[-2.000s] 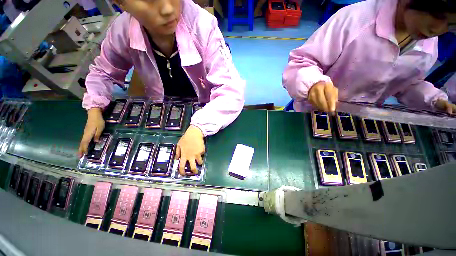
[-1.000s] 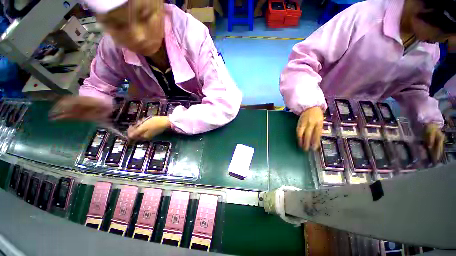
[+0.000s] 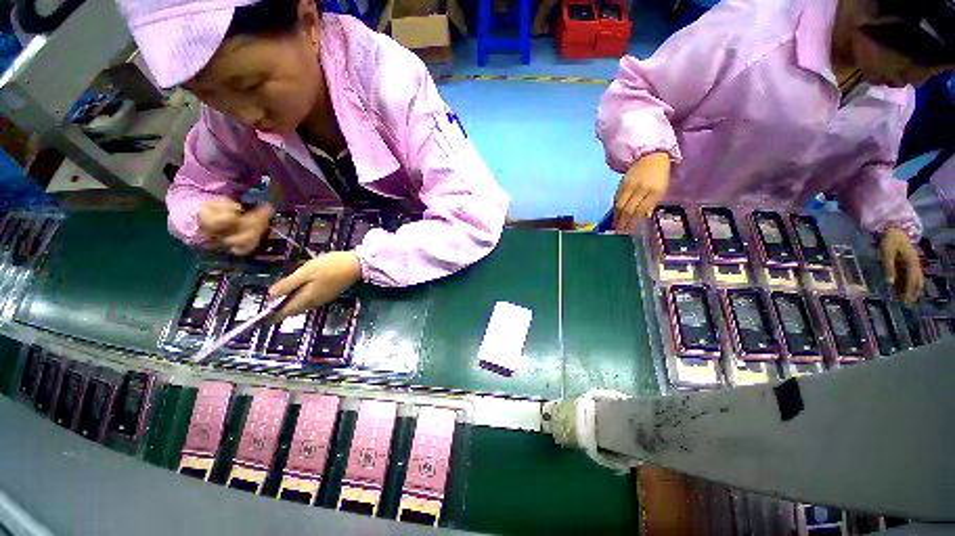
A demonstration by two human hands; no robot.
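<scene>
Neither of my hands is in the picture. Nearest in front of me, several long pink phone half-assemblies (image 3: 312,445) with cream and dark ends lie in a row. To their left is a tray of dark, pink-edged phones (image 3: 96,398). A small white block (image 3: 505,337) with a pinkish edge lies mid-bench. Across the bench, a person in a pink smock and cap holds a thin pink-edged piece (image 3: 243,327) over a clear tray of dark phones (image 3: 331,330); a thin tool seems to be in the other hand, hard to see.
A second person's hands (image 3: 644,188) are at trays of dark and cream phones (image 3: 749,319) at the right. A large grey bar (image 3: 754,419) crosses the lower right foreground. A pale metal strip (image 3: 508,412) runs along the green bench (image 3: 586,314). A grey machine (image 3: 84,73) stands at upper left.
The left person's hands left the tray's edges and now hold a thin piece. At the right, a sheet over the cream phones is gone and dark phones now show above cream ends.
</scene>
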